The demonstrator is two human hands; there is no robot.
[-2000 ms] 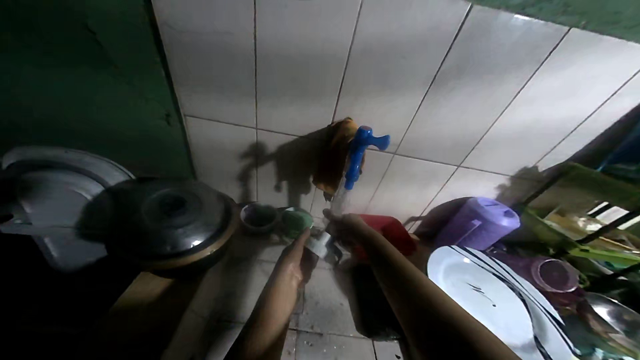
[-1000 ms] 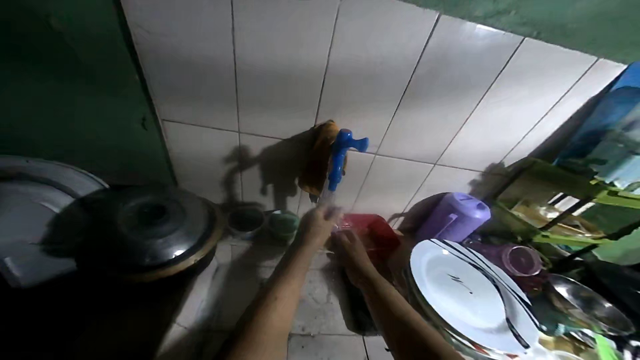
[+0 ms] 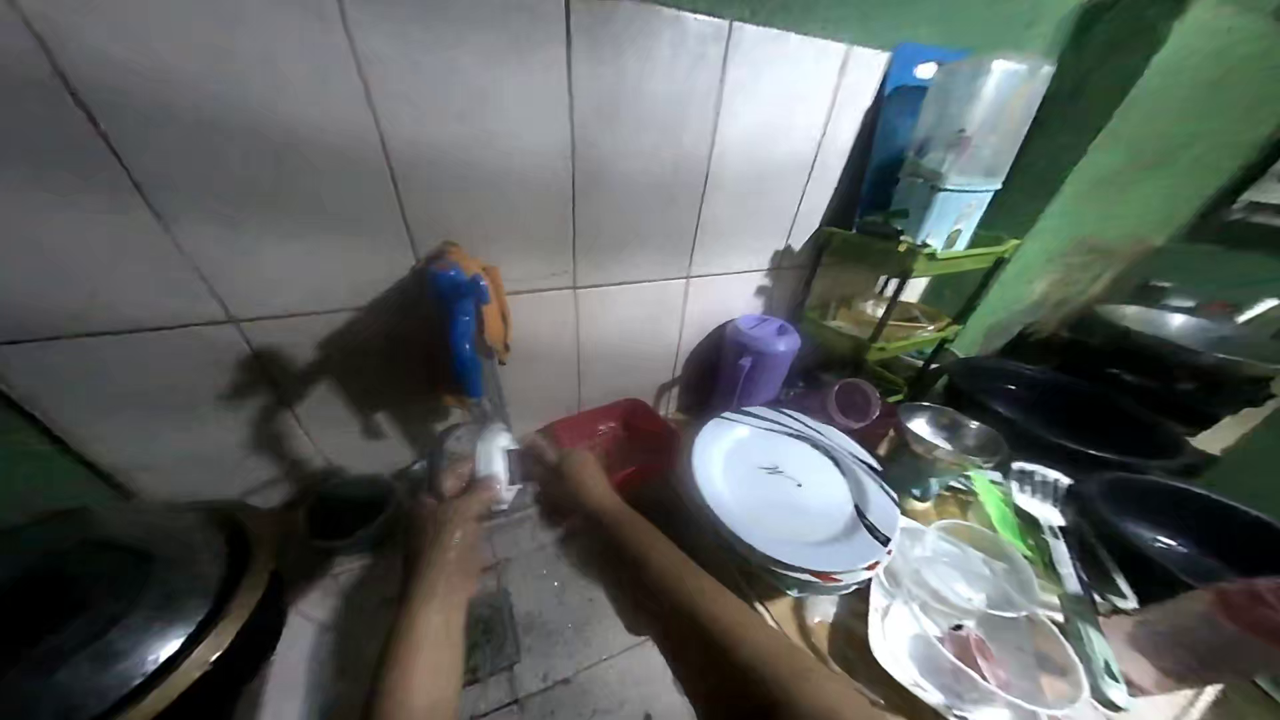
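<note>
Under a blue plastic tap (image 3: 462, 325) on the tiled wall, my left hand (image 3: 452, 515) holds a small white object (image 3: 495, 462), blurred and perhaps a cup. Water seems to run from the tap onto it. My right hand (image 3: 565, 475) is close on the object's right side, its fingers bent and blurred; whether it grips anything does not show. An orange-brown cloth (image 3: 492, 310) hangs behind the tap. Just behind my right hand sits a red plastic basin (image 3: 630, 440).
White plates (image 3: 785, 490) are stacked at right, beside clear plastic containers (image 3: 975, 600), a slotted spatula (image 3: 1045, 495) and a metal bowl (image 3: 950, 435). A purple jug (image 3: 760, 360) stands by the wall. A lidded pot (image 3: 110, 610) is at left, near a dark cup (image 3: 350, 512).
The view has swung right, bringing more of the rack and dishes into sight. The white object shows again between my hands, as it did two seconds ago.
</note>
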